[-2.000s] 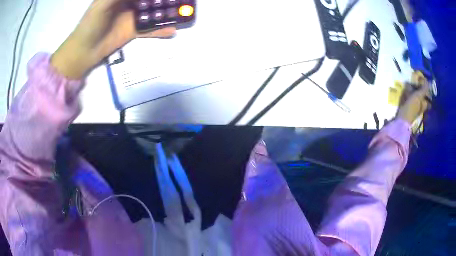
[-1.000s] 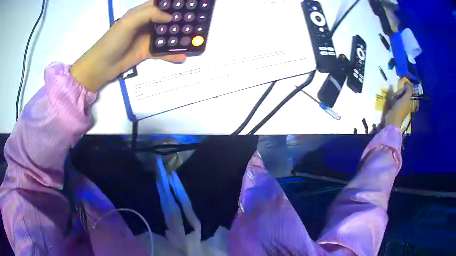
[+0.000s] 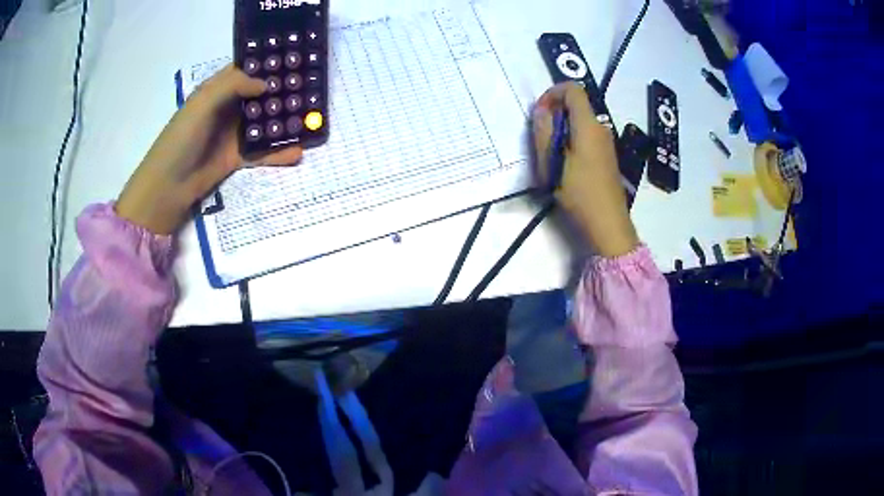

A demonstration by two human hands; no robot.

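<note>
My left hand holds a dark smartphone upright over the left part of the sheet. Its screen shows round calculator keys, one orange, and digits at the top. The white record sheet with a printed grid lies on a clipboard with a blue left edge. My right hand is closed around a dark pen at the sheet's right edge. The hand partly hides a black remote control and a dark item beside it.
A second black remote control lies further right. Yellow notes, a tape roll and a blue item are at the right table edge. Black cables run below the clipboard, and another runs down the left.
My right hand has moved left from the table's right edge to the sheet's right side and now holds a pen. The view has shifted, showing more of the sheet's grid and the phone's digits.
</note>
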